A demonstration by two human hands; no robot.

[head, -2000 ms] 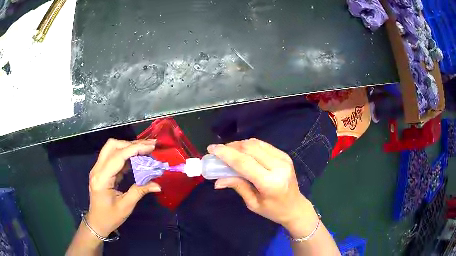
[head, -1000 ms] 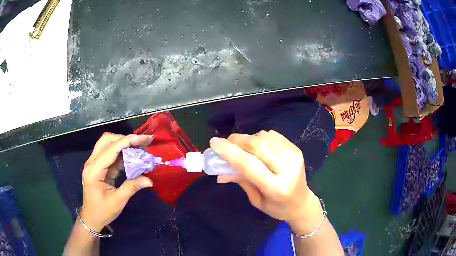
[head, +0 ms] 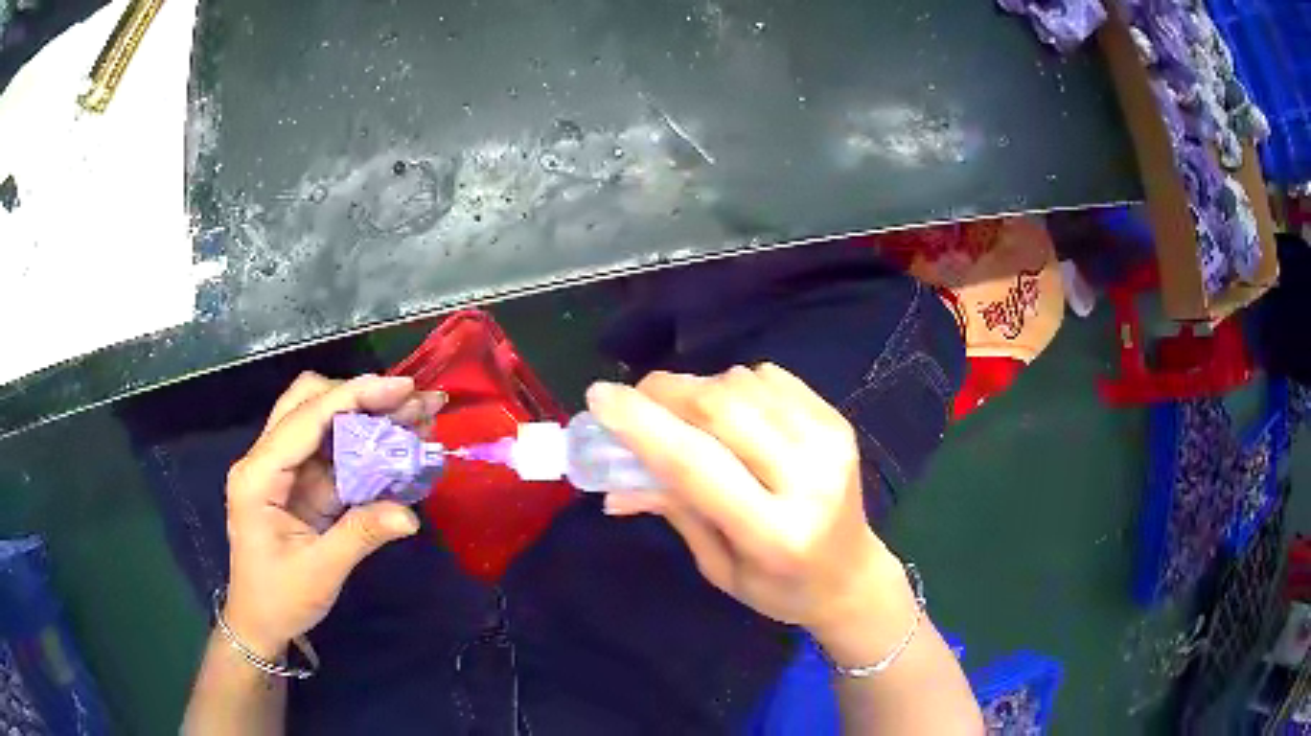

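My left hand (head: 309,503) holds a purple part (head: 381,460) between thumb and fingers over my lap, its narrow end facing right. My right hand (head: 748,496) grips a small glue bottle (head: 601,453) lying level, its white collar and pink-purple nozzle pointing left. The nozzle tip is at the narrow end of the purple part; whether it touches is too small to tell.
The dark bench (head: 575,158) has a paper sheet (head: 94,216) with a brass-coloured strip (head: 121,55) at left. A cardboard tray (head: 1165,201) heaped with purple pieces is at right. A red stool (head: 482,503) shows below the hands. Blue crates (head: 1186,496) stand on the floor.
Both hands have shifted slightly left. The purple part has turned a little in my left hand, and the nozzle still points at its narrow end.
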